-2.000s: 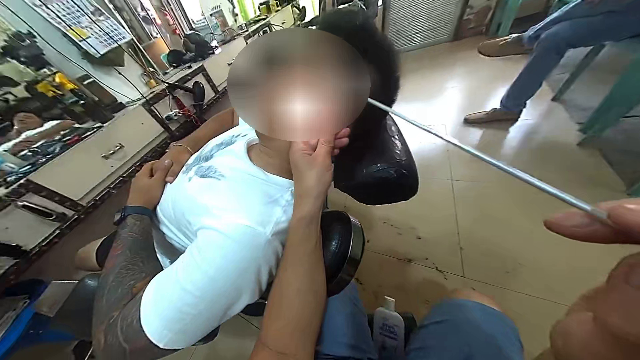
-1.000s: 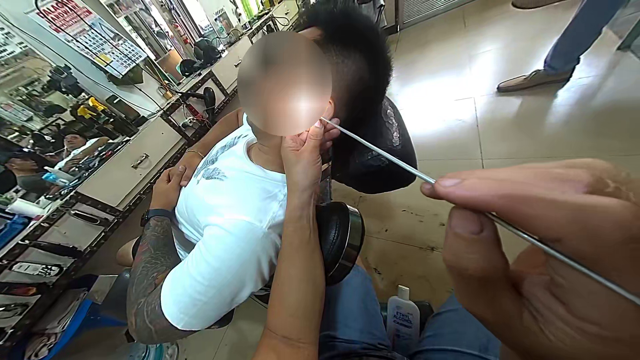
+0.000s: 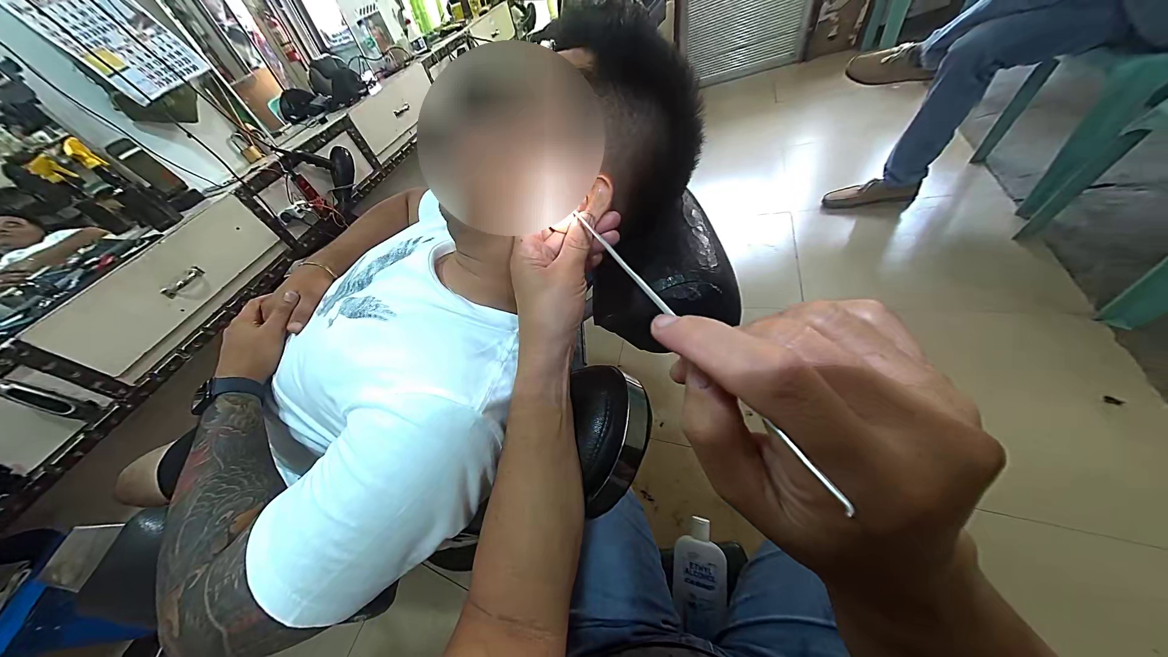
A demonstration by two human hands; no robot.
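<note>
A person in a white T-shirt [image 3: 392, 429] leans back in a black padded chair, head on the headrest [image 3: 693, 283]. My left hand [image 3: 561, 255] pinches the lower part of this person's ear [image 3: 599, 193], its fingers closed on it. Between the thumb and fingers of my right hand [image 3: 821, 411] is a thin metal ear pick [image 3: 630, 269]. The pick's far tip lies at the ear opening; whether it is inside cannot be told. Its small hooked rear end sticks out below my right palm.
A white bottle of ethyl alcohol [image 3: 700, 570] stands between my knees. The chair's round black armrest [image 3: 613, 438] is beside my left forearm. Drawers and a cluttered counter [image 3: 164, 283] run along the left. Another person's legs [image 3: 958, 100] and green plastic chairs [image 3: 1086, 146] are at the upper right.
My right hand came in from the right edge and is now closer to the ear, its grip on the pick changed. My left hand stays at the ear.
</note>
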